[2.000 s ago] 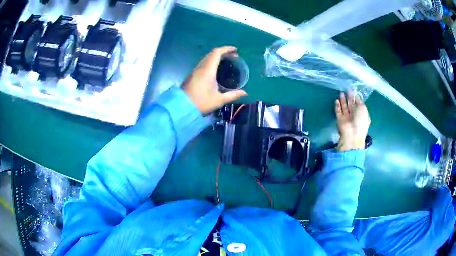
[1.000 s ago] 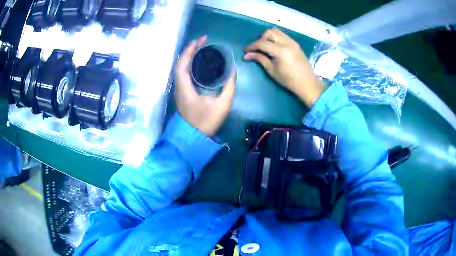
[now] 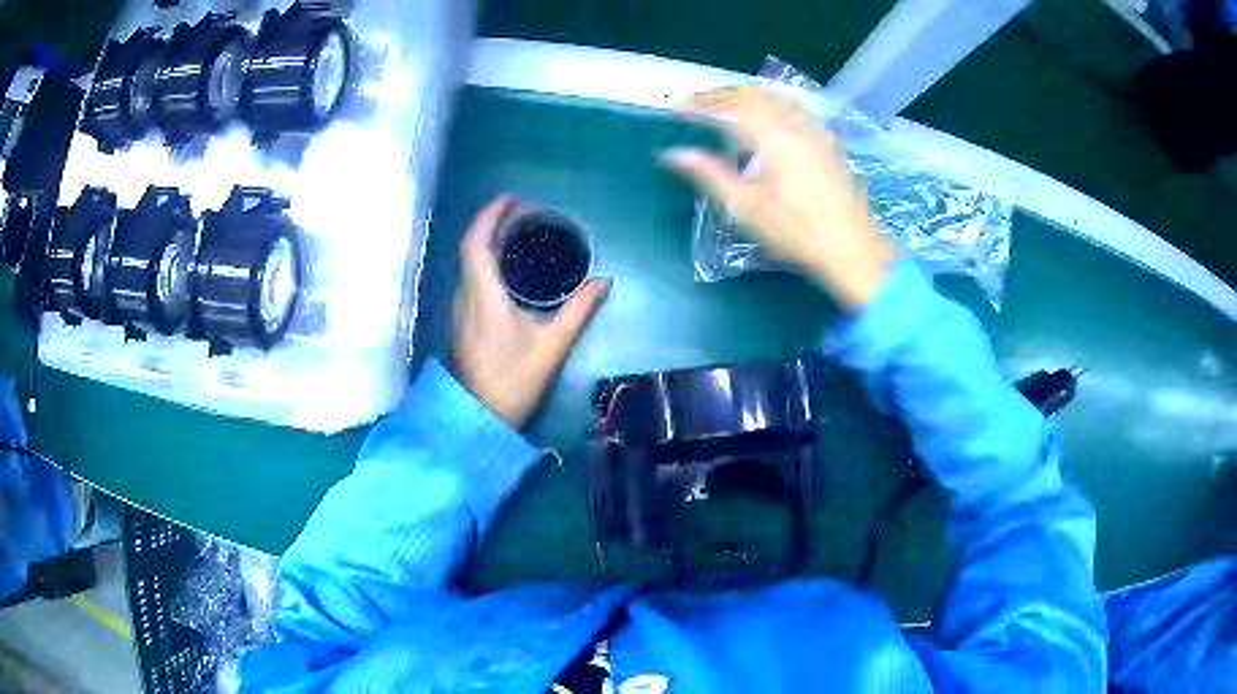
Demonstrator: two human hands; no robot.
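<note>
My left hand (image 3: 509, 325) is curled around a small clear round screw cup (image 3: 545, 258) with dark screws inside, on or just above the green bench. My right hand (image 3: 787, 176) is blurred, raised at the upper middle, thumb and fingers apart; I see nothing in it. A glossy black optical-engine housing (image 3: 705, 468) lies in front of my body, with a round opening and a thin red wire at its left side. The electric screwdriver (image 3: 1049, 391) lies on the bench right of my right sleeve, its cord running down.
A white lens tray (image 3: 346, 366) with rows of black lens assemblies (image 3: 244, 278) stands at the left. A crinkled clear plastic bag (image 3: 936, 217) lies beyond my right hand, near the pale rail (image 3: 597, 65). A perforated dark crate (image 3: 163, 597) is at the lower left.
My right hand has moved from beside the bag at the right to above the bench near the cup. My left hand and the cup have shifted slightly left and down. The screwdriver has come into clearer view.
</note>
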